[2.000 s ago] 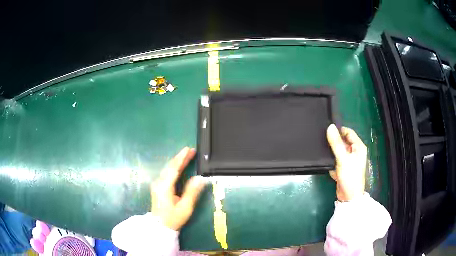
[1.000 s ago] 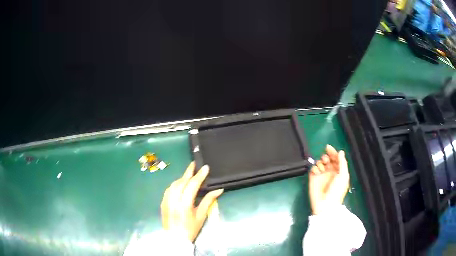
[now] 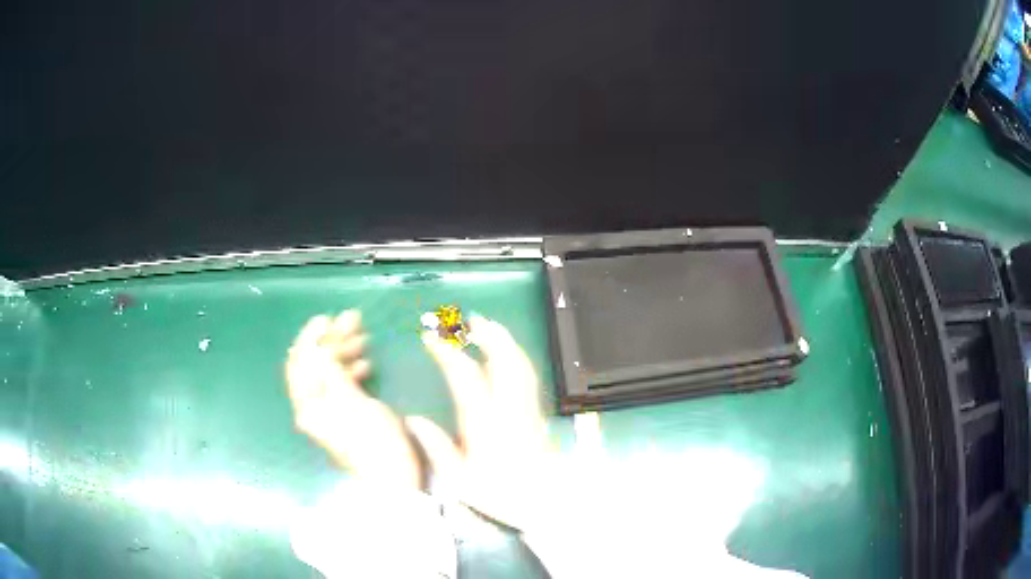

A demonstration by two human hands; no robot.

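Observation:
A small pile of yellow, gold and white parts (image 3: 450, 323) lies on the green bench mat. My right hand (image 3: 492, 396) reaches across to it, with thumb and fingertips at its near edge; I cannot tell if it grips any part. My left hand (image 3: 339, 396) is just left of the pile, blurred, fingers curled and apart, with nothing seen in it. The black small-parts tray (image 3: 684, 311), with one shallow recess, lies right of the pile against the partition, on top of another tray, and no hand touches it.
Stacked black phone trays (image 3: 933, 385) stand at the right, with a phone (image 3: 959, 269) in the top slot. The black partition (image 3: 452, 124) runs along the back of the green mat (image 3: 147, 396). Tiny white bits lie at the left.
My right hand has left the right end of the tray and moved left to the pile. My left hand has let go of the tray and moved left. The tray now rests by the partition.

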